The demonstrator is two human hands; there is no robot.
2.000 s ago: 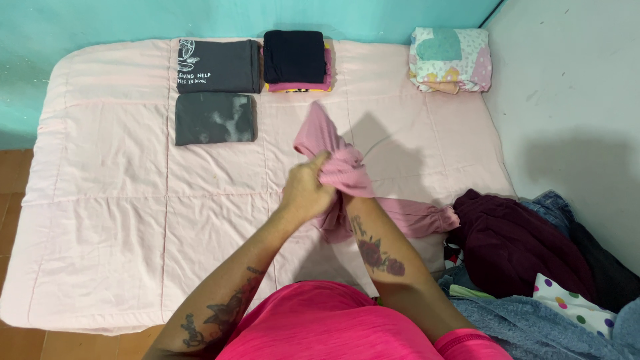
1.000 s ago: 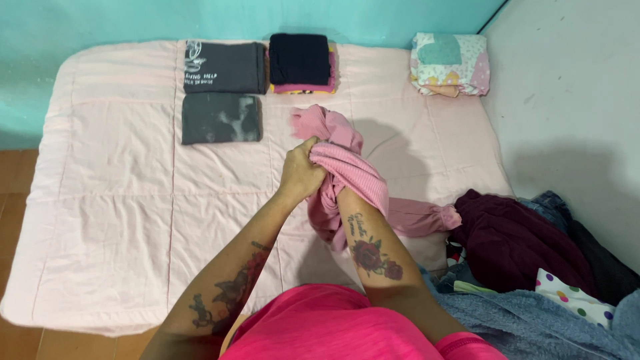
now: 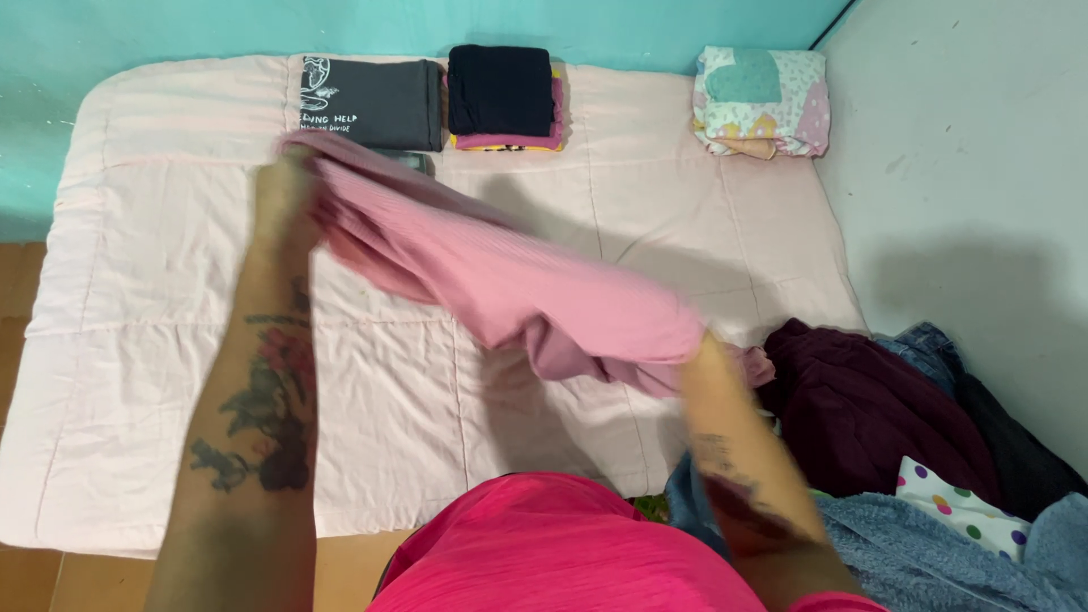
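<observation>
A pink ribbed garment [image 3: 510, 280] is stretched in the air between my two hands, above the quilt. My left hand [image 3: 289, 174], blurred by motion, grips its upper left end near the folded dark grey shirt. On the right, the garment covers my right hand up to the wrist; its fingers are hidden inside or behind the cloth. A gathered pink cuff [image 3: 756, 365] shows past my right wrist, beside the maroon clothing.
A pale pink quilt [image 3: 170, 246] covers the bed. Along the wall lie a folded grey shirt [image 3: 391, 102], a folded black garment [image 3: 500, 89] on others, and a folded patterned cloth [image 3: 761, 102]. Maroon clothing [image 3: 867, 408], jeans [image 3: 926, 348] and a blue-grey towel [image 3: 901, 544] are heaped at right.
My hands were close together with the pink garment bunched around my right forearm. They have moved far apart, left hand to the upper left and right hand to the right, and the garment is spread between them.
</observation>
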